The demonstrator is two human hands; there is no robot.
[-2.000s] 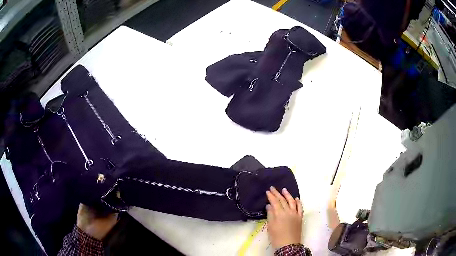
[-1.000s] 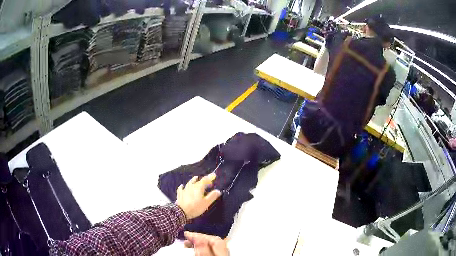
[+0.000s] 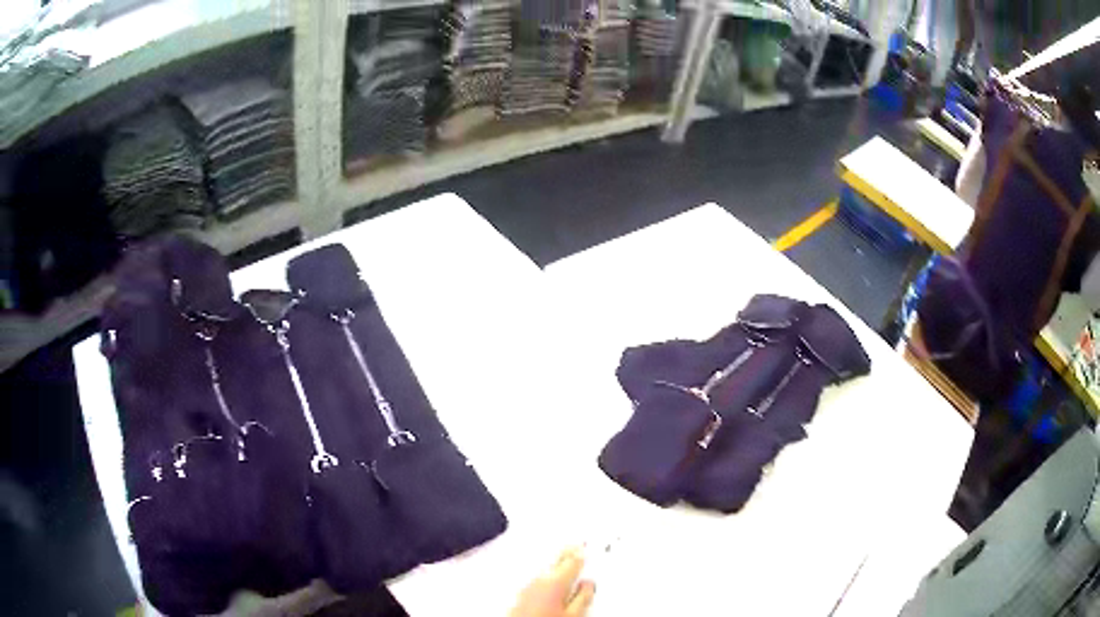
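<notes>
A wide pile of dark padded panels (image 3: 259, 470) with pale silvery zip or cord lines lies on the white table at the left. Smaller dark lobed panels (image 3: 712, 410) lie overlapped on the table at the right. My right hand (image 3: 557, 588) is blurred and cut off by the bottom edge, between the two groups and touching neither; its visible fingers are apart and seem empty. A pale blurred patch at the lower edge of the left pile may be my left hand (image 3: 287, 599); its fingers are hidden.
The white tabletop (image 3: 483, 289) has a notch at its far edge. Part of the grey machine head (image 3: 1025, 542) shows at the lower right. Shelves of stacked pieces (image 3: 519, 72) stand beyond the dark floor. A person in dark clothing (image 3: 1025, 229) is at the right, near yellow-edged tables (image 3: 905, 193).
The view has swung left. The smaller panels now lie together with my left hand off them. The long panel handled near the machine earlier now appears gathered among the dark panels.
</notes>
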